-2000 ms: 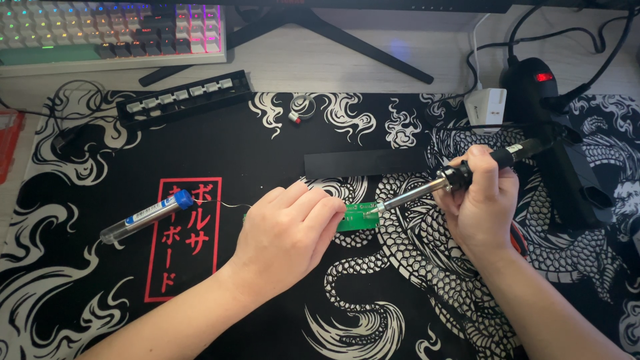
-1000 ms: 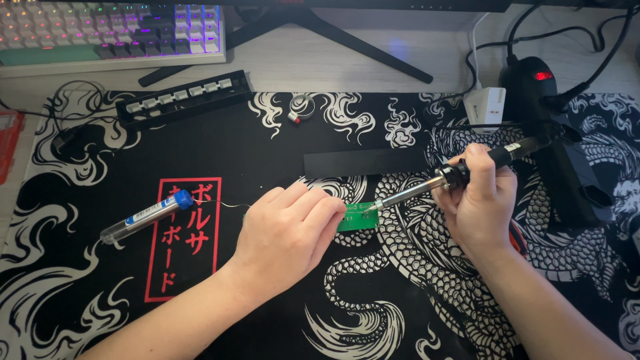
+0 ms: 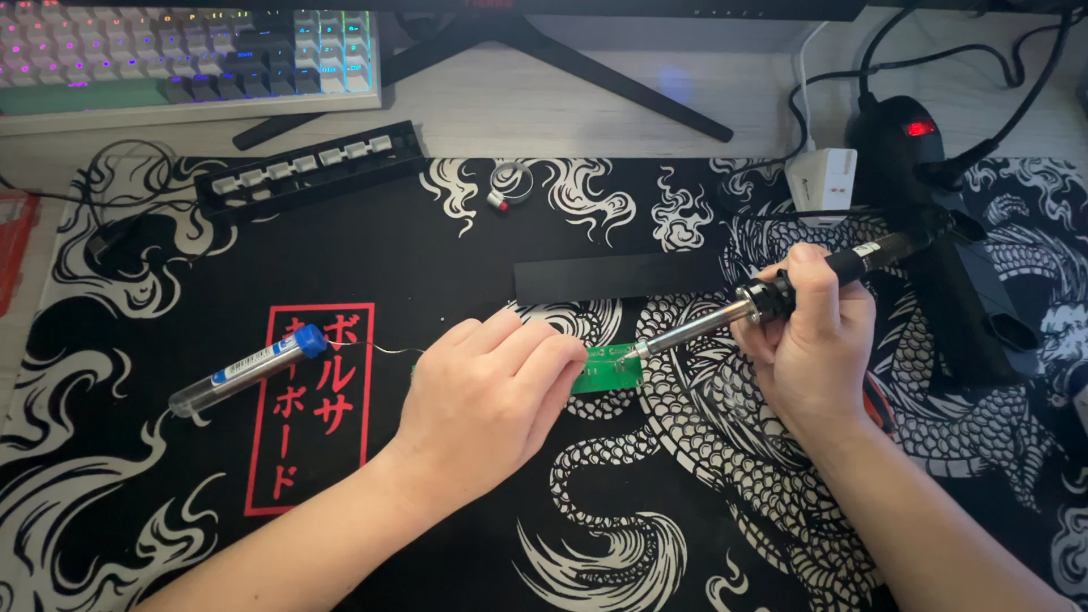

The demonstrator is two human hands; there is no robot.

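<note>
My right hand (image 3: 812, 331) grips the black handle of a soldering iron (image 3: 699, 328), its tip down at the right end of a green circuit board (image 3: 614, 376). My left hand (image 3: 497, 391) lies over the board's left part and hides it. Between my left thumb and forefinger a thin solder wire (image 3: 395, 350) is pinched, its end close to the iron's tip. The wire trails left to a clear solder tube with a blue cap (image 3: 246, 371), which lies on the black patterned desk mat (image 3: 442, 544). Whether tip and wire touch is too small to tell.
Behind the board lies a flat black strip (image 3: 616, 279). Farther back are a small coiled ring with a red end (image 3: 510, 185), a black case with white switches (image 3: 310, 168), a lit keyboard (image 3: 255, 106) and a monitor stand (image 3: 620, 81). A power strip (image 3: 960, 280) with a white adapter (image 3: 823, 183) stands at right.
</note>
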